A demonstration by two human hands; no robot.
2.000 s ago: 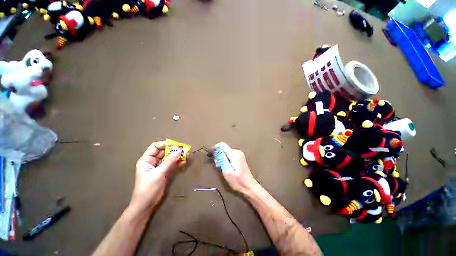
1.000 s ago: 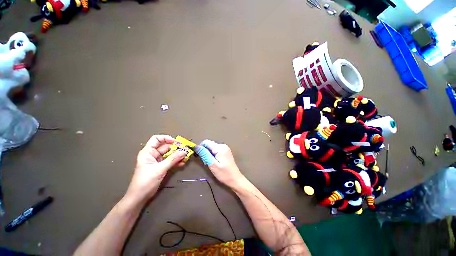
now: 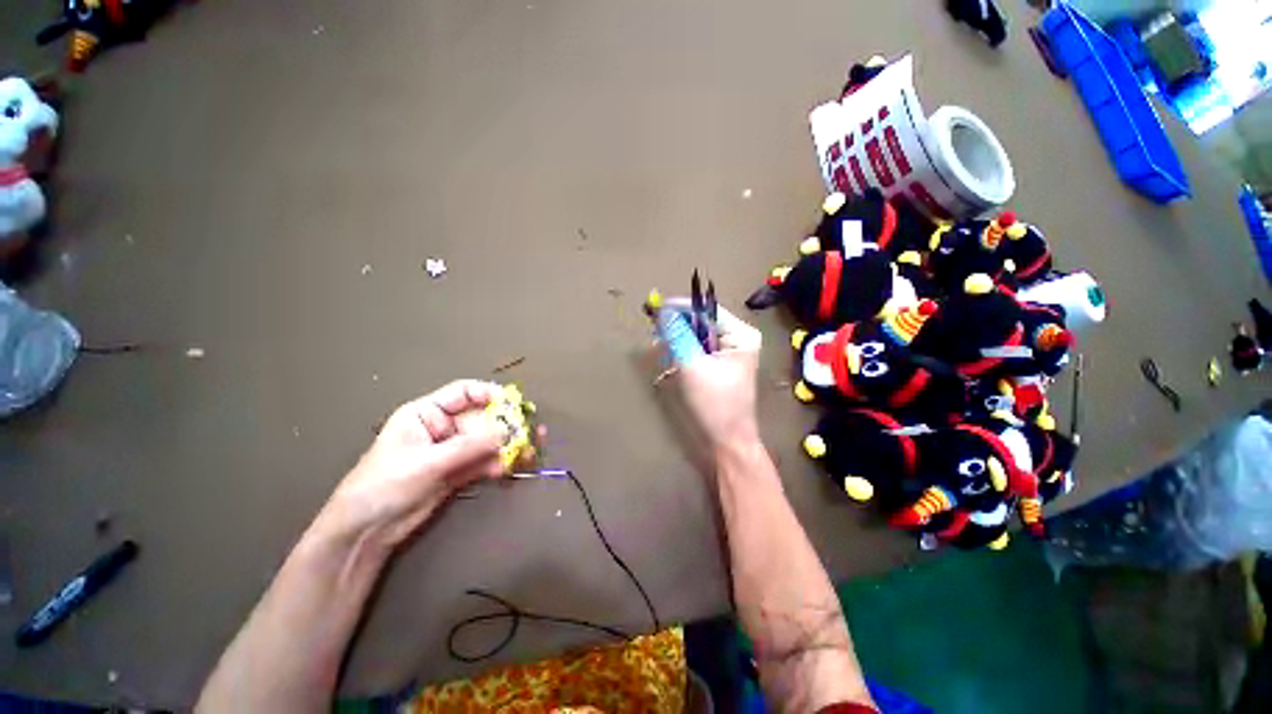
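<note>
My left hand (image 3: pixel 426 453) pinches a small crumpled yellow packet (image 3: pixel 513 426) between thumb and fingers. My right hand (image 3: pixel 718 366), with a pale blue covering on a finger, is closed around a dark two-pronged tool (image 3: pixel 705 304) whose points face away from me. A tiny yellow piece (image 3: pixel 653 300) shows at its fingertips. A thin pale stick (image 3: pixel 541 474) lies just below the packet, partly by my left hand, with a dark thread (image 3: pixel 603 537) running from it to loops near my lap.
A heap of plush penguins (image 3: pixel 872 363) is at right, with a label roll (image 3: pixel 972 161) behind and a white spool (image 3: pixel 1071 297) beside it. A black marker (image 3: pixel 77 593) lies at left. A white plush toy (image 3: pixel 21 154) is at the left edge. A blue crate (image 3: pixel 1123 105) is far right.
My right hand has moved away from the packet, forward and right, and the dark tool now shows in it. The packet looks more crumpled in my left hand. The view has shifted slightly.
</note>
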